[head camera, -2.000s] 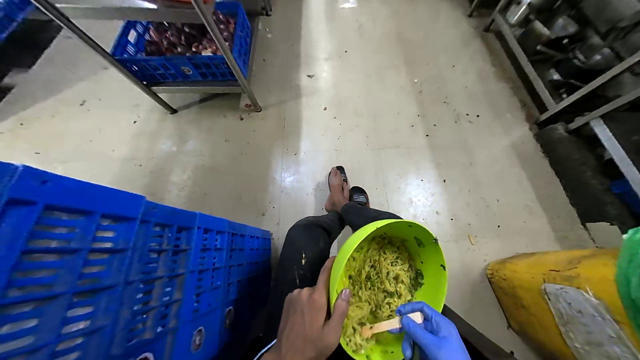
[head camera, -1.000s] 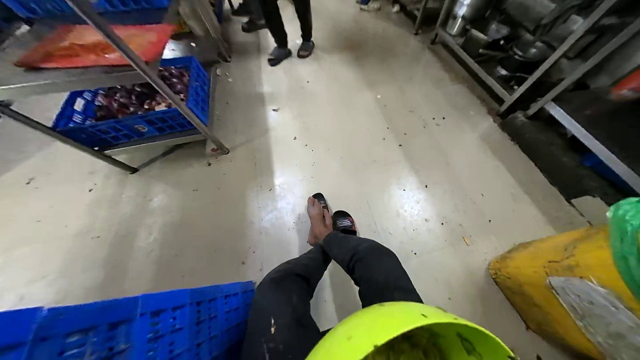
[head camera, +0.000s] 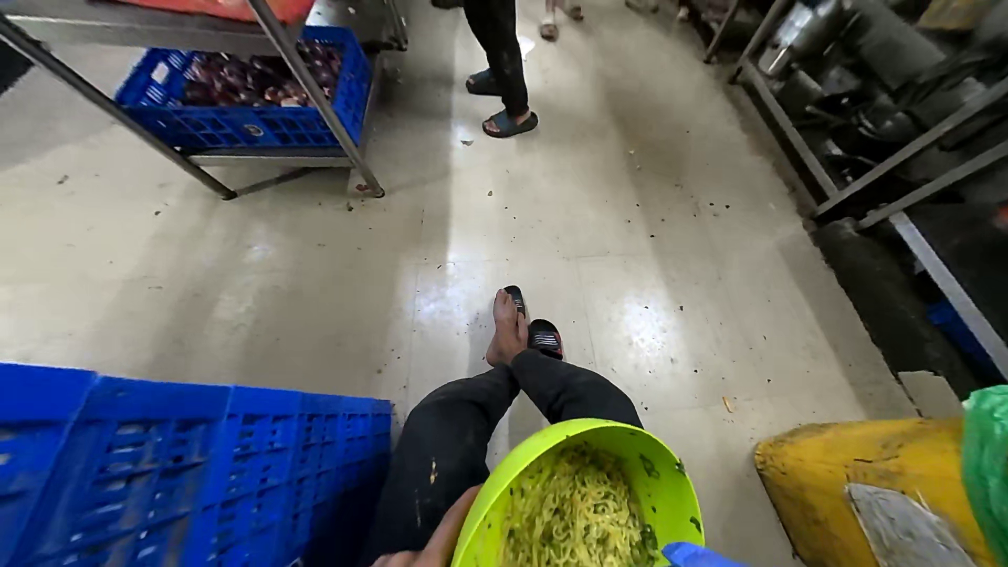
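Observation:
A lime-green plastic bowl (head camera: 679, 488) sits at the bottom centre, over my lap, with yellow-green shredded food and dark green bits (head camera: 579, 508) inside. My left hand (head camera: 441, 543) is at the bowl's left side, its fingers against the outer wall; most of it is cut off by the frame. Of my right hand (head camera: 697, 554), only a bit of blue glove shows at the bowl's lower right rim. What it holds, if anything, is out of view.
Blue plastic crates (head camera: 197, 457) stand at the left. A yellow container (head camera: 858, 453) with a green bag (head camera: 986, 465) is at the right. Under a metal table (head camera: 142, 27) lies a crate of onions (head camera: 236, 126). Another person's legs (head camera: 504, 55) are ahead; metal racks (head camera: 795, 146) hold pots.
Two seconds ago my gloved right hand held a wooden-looking utensil in the food; now that utensil is out of view. The other person's legs, absent at first, are in view. The view has shifted.

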